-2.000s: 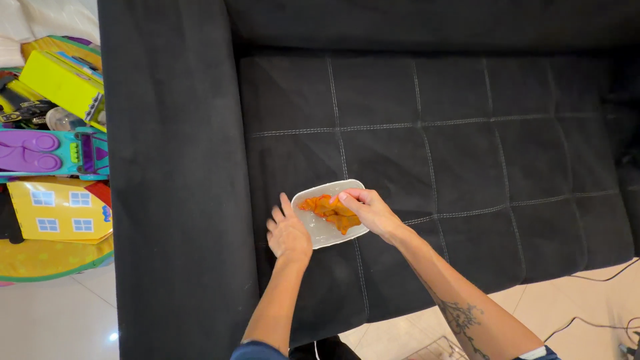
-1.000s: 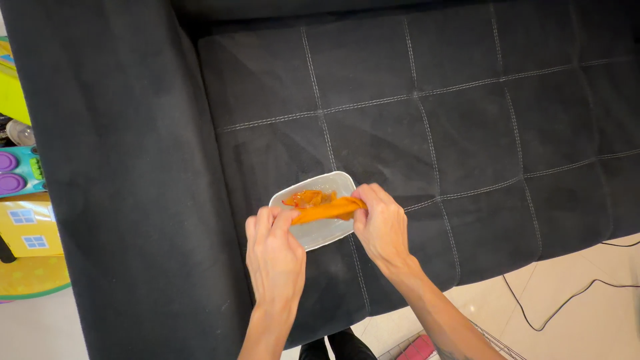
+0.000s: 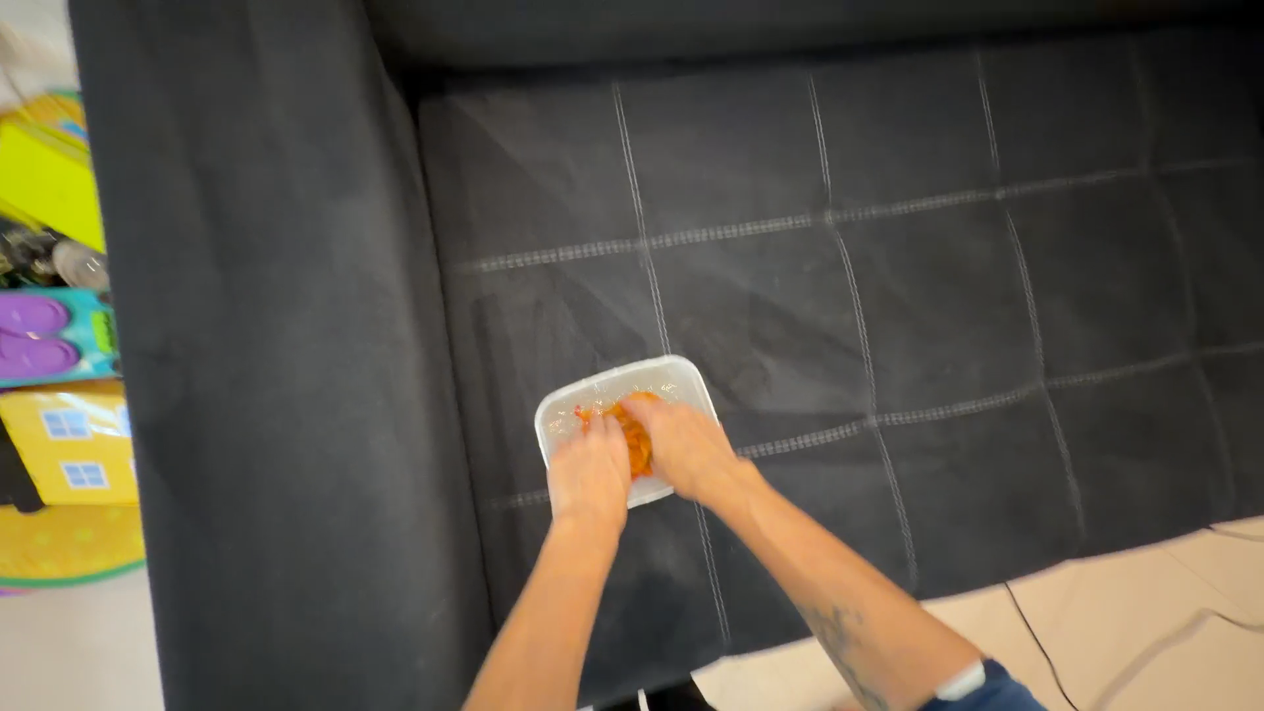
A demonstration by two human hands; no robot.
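Note:
A white plastic tub [image 3: 622, 378] rests on the dark seat of a sofa, and a soft orange mass [image 3: 640, 449], like slime or putty, lies inside it. Both hands reach into the tub. My left hand [image 3: 591, 469] is at the left side of the orange mass, its fingertips against it. My right hand [image 3: 683, 439] presses on the mass from the right, with its fingertips curled over the top. Motion blur and the hands hide part of the mass, so whether either hand grips it cannot be made out.
The sofa's padded armrest [image 3: 267, 346] rises left of the tub, and its stitched seat [image 3: 918, 296] stretches right. Beyond the armrest are a yellow toy house [image 3: 79, 444] and purple and teal toys [image 3: 39, 336]. A thin black cable [image 3: 1037, 632] lies on the pale floor.
One second ago both hands held the orange mass stretched into a thick strip above the tub. Now the mass is down in the tub, with both hands in there.

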